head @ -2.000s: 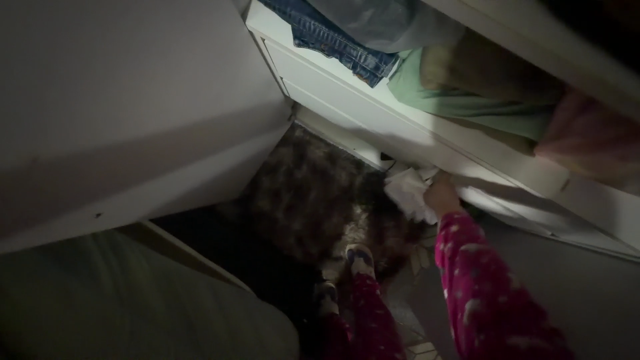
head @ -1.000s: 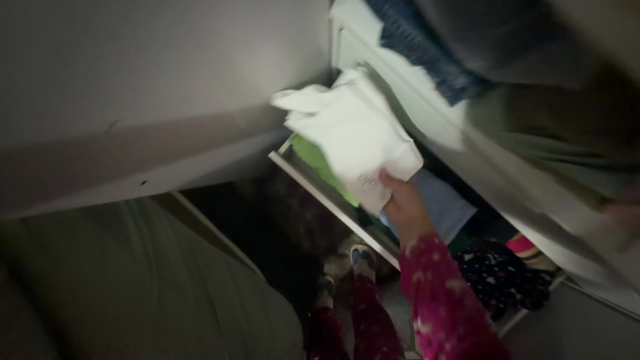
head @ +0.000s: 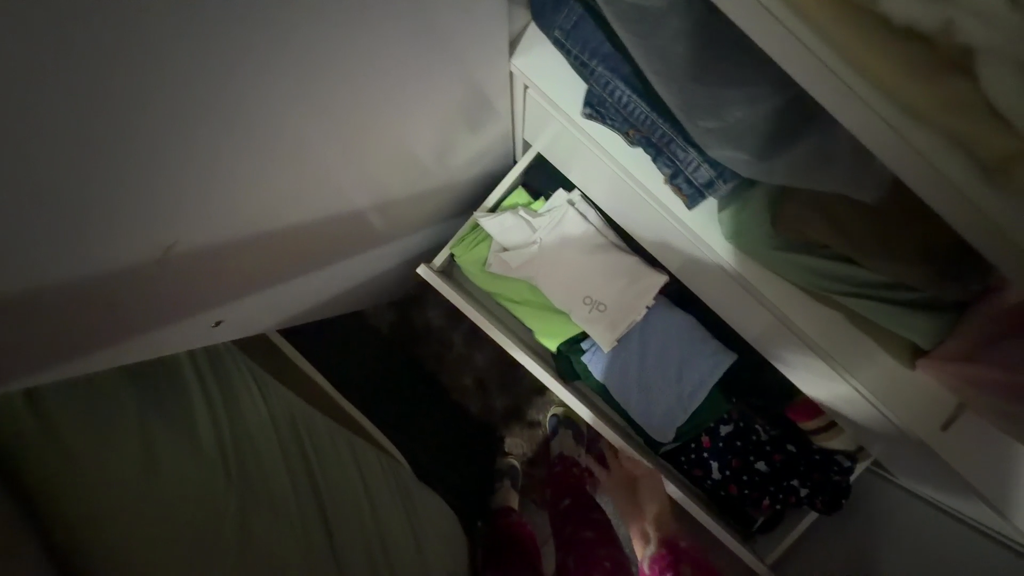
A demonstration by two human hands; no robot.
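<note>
A white drawer stands pulled out of a white dresser. On top of lime green clothing in it lies a folded white garment with small lettering. Beside that are folded light blue clothing, dark green fabric and a dark patterned garment. One bare hand, seemingly my right hand, is low in front of the drawer's front panel. It is dim and blurred; no held thing shows, and whether its fingers touch the panel is unclear. My left hand is not in view.
Jeans and other clothes lie on the dresser's top, under a white shelf edge. A pale panel or wall rises at the left. Greenish fabric fills the lower left. My feet in shoes are on the dark floor.
The drawer, shut in the oldest frame, is open. The white garment, in my right hand one second ago, now lies in the drawer, let go. The hand has moved down in front of the drawer.
</note>
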